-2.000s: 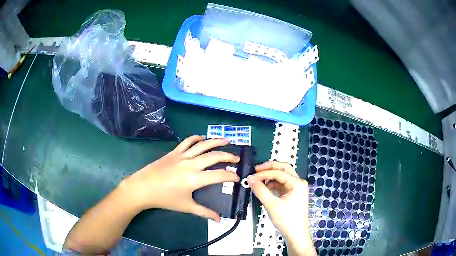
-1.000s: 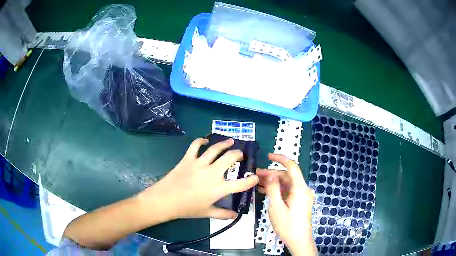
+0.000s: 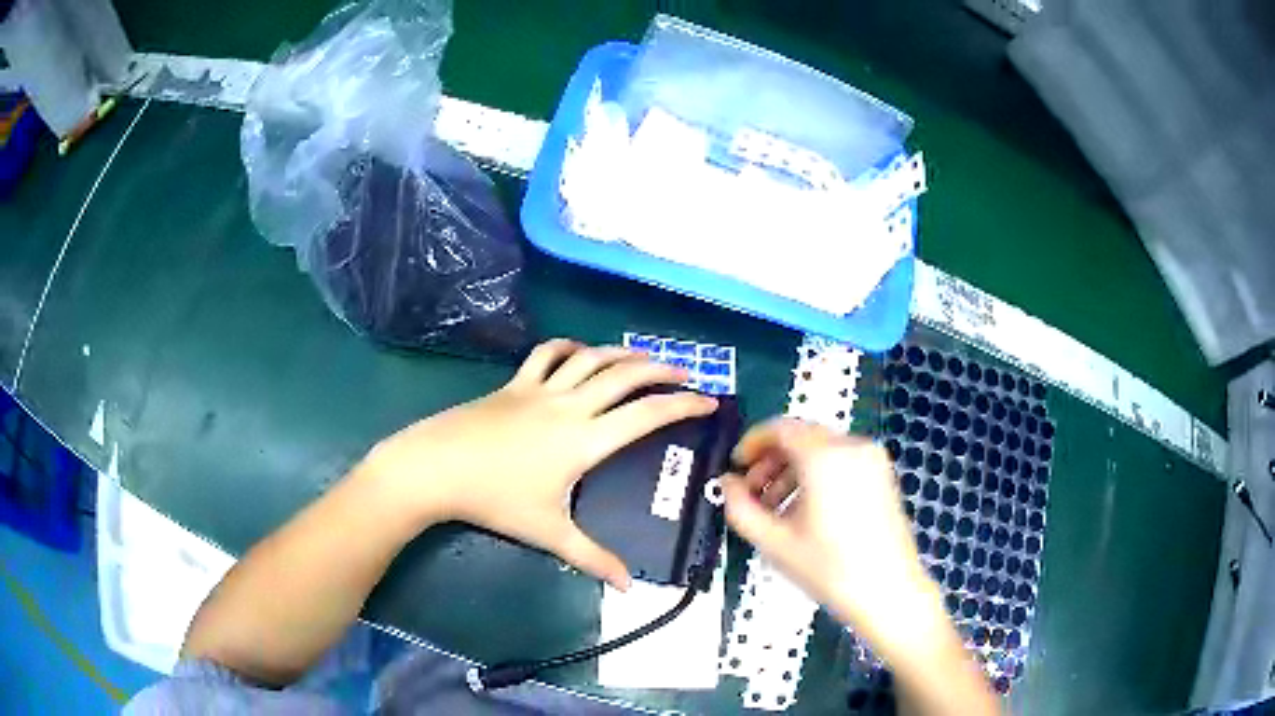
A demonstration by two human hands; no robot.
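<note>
The black device unit (image 3: 629, 504) lies flat on the label sheet (image 3: 663, 636), its small white label facing up. Its cable with plug (image 3: 594, 655) curves toward the front left. My left hand (image 3: 538, 441) is spread over the unit, fingers on its far edge and thumb at its near edge. My right hand (image 3: 825, 511) has thumb and forefinger pinched at the unit's right side, beside a small white ring-shaped spot (image 3: 716, 490). Whether anything is between those fingertips is hidden. Dot sticker strips (image 3: 825, 378) run partly under my right hand.
A sheet of round black pads (image 3: 979, 483) lies at the right, partly under my right forearm. A blue plastic bin (image 3: 699, 276) full of white sticker pieces stands behind. A plastic bag of dark parts (image 3: 434, 259) lies at the back left. A white tray (image 3: 154, 574) sits low at the left.
My left hand has spread out and its forefinger has left the unit's right side, uncovering the white label and ring spot. My right fingers have closed together there. The whole view has shifted slightly.
</note>
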